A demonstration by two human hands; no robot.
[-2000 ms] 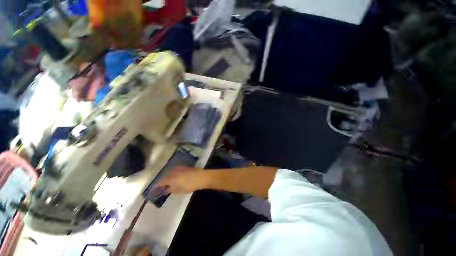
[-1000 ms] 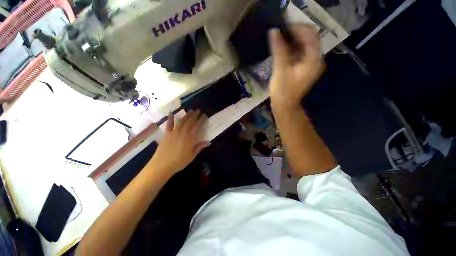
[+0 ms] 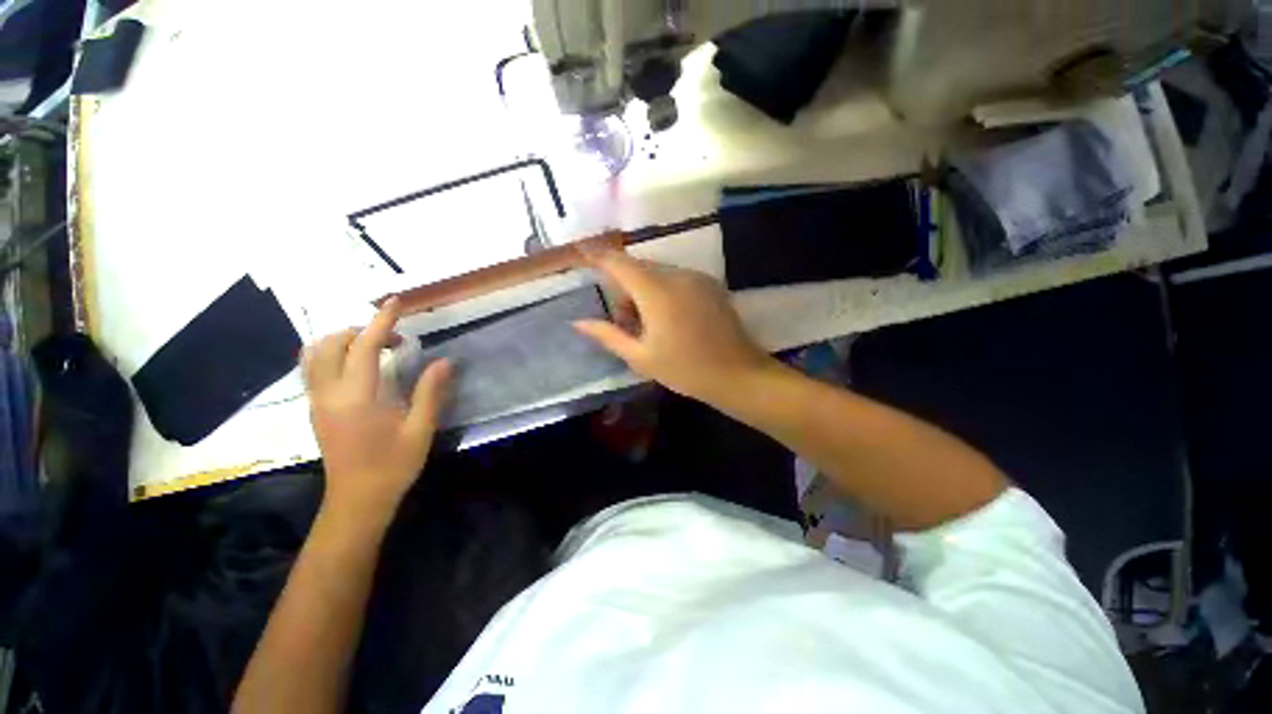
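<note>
The clear sewing template lies open at the table's front edge, its reddish-brown hinge strip (image 3: 495,279) along the far side and its black-edged slot outline (image 3: 453,188) beyond. A grey flap piece (image 3: 530,360) lies on the near plate, with a dark edge showing beneath it. My left hand (image 3: 366,405) rests on the piece's left end, fingers spread. My right hand (image 3: 677,328) is at its right end, thumb on the piece and forefinger at the hinge strip. Whether either hand grips the piece is unclear.
The sewing machine head (image 3: 600,63) stands behind the template. A pile of dark pieces (image 3: 823,234) lies to the right, with a grey bundle (image 3: 1046,195) beyond it. Black pieces (image 3: 221,360) lie at the left. The white table (image 3: 300,140) has a worn yellowish front edge.
The view has swung left. My right hand has come from the machine's right side to the template. My left hand has moved to the template's left end. A grey piece now lies over the dark one.
</note>
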